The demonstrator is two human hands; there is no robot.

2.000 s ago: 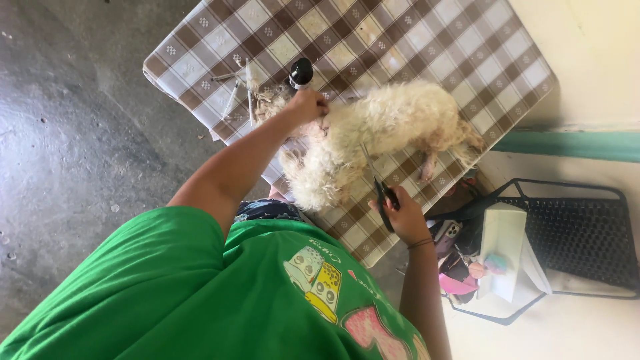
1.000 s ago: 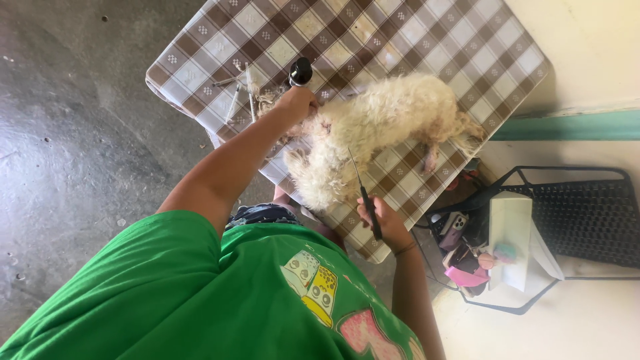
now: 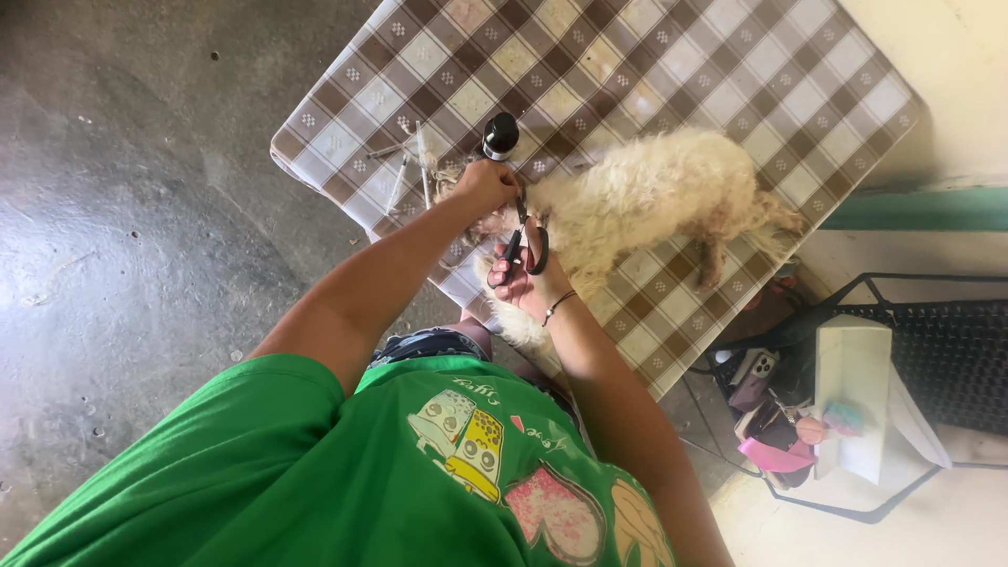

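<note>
A cream, curly-haired dog [image 3: 646,185] lies on its side on a table with a checked cover [image 3: 693,315]. My left hand [image 3: 490,187] has its fingers closed together at the hair by the dog's head; what they pinch is too small to tell. Black-handled scissors [image 3: 521,248] are in my right hand [image 3: 531,276], a finger and thumb at the loops, the blades pointing up toward my left fingertips. Just beyond my left hand stands a dark bottle [image 3: 501,136] with a black cap. Several syringes [image 3: 423,165] lie left of the head.
Below the table's right corner, a black-framed chair [image 3: 937,331] holds a white box [image 3: 854,394], a phone [image 3: 754,380] and a pink item [image 3: 778,455]. A cream wall with a green band [image 3: 913,210] borders the table on the right. Concrete floor [image 3: 157,197] lies at the left.
My right hand has moved the scissors from beside the dog's body, up and left, to my left hand at the head. My left hand stays near the bottle.
</note>
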